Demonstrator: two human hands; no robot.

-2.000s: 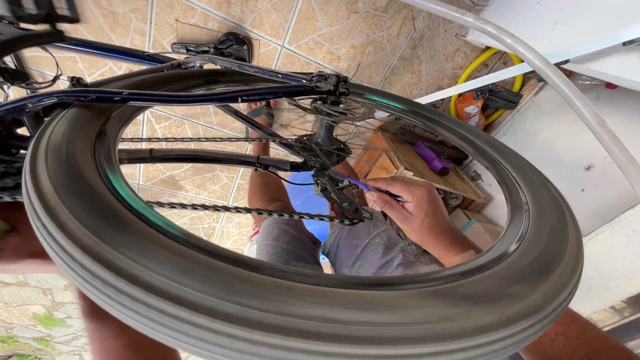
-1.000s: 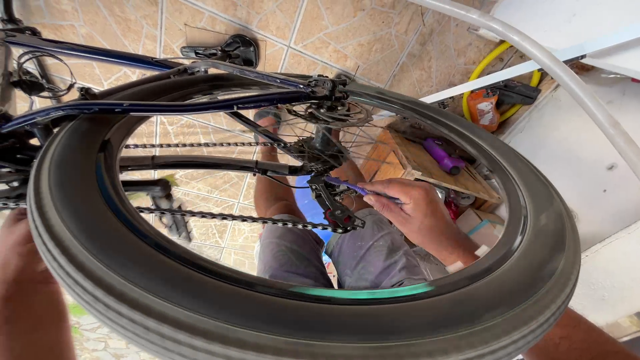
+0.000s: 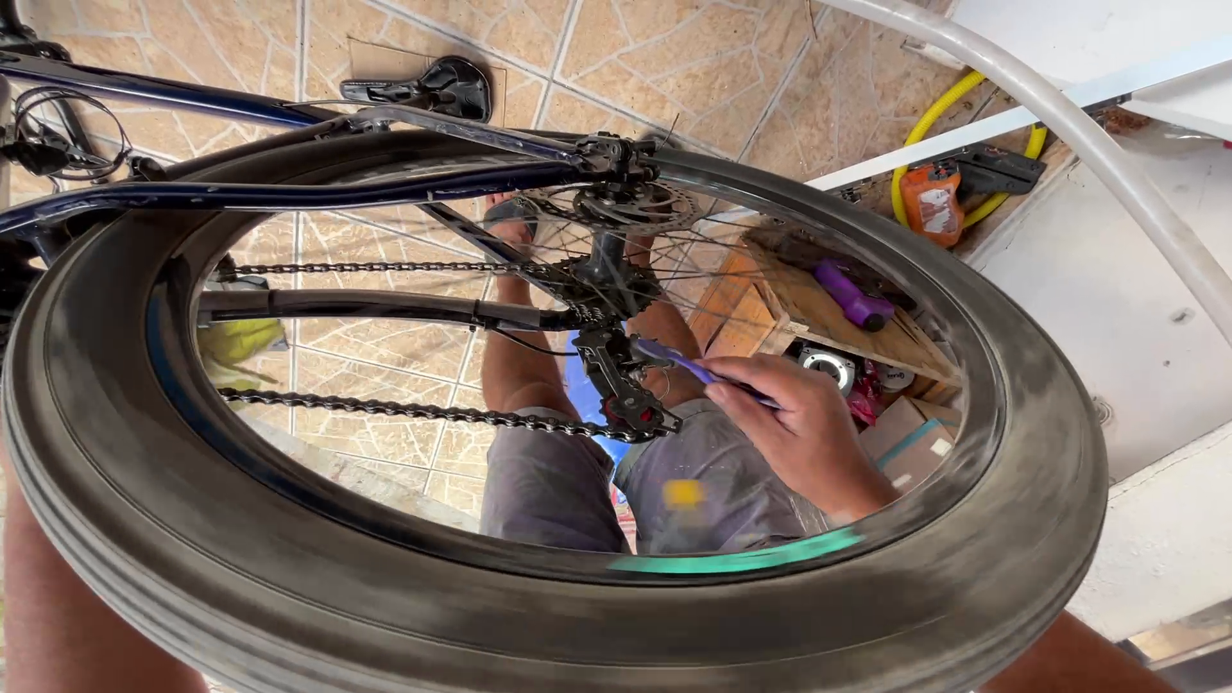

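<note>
A bicycle's rear wheel, its tire (image 3: 539,626) blurred as if spinning, fills the view in front of me. Seen through the spokes, my right hand (image 3: 804,419) grips a purple brush (image 3: 707,371), its head at the rear derailleur (image 3: 616,385) just below the cassette (image 3: 606,294). The chain (image 3: 385,404) runs left from the derailleur. Above the hub are the disc rotor (image 3: 645,207) and the dark blue frame (image 3: 337,192). My left hand is hidden behind the wheel; only that forearm shows at the lower left.
A wooden box (image 3: 770,308) with a purple bottle (image 3: 852,294) on it stands at the right. Behind it lie a yellow hose (image 3: 905,159) and an orange-and-black object (image 3: 934,202). A black bicycle saddle (image 3: 462,89) rests over the tiled floor (image 3: 635,58). A pale curved tube (image 3: 1088,125) crosses the upper right.
The green marking on the rim has shifted round. My right hand stays by the derailleur with the brush. A yellow-green thing now shows at the left through the wheel.
</note>
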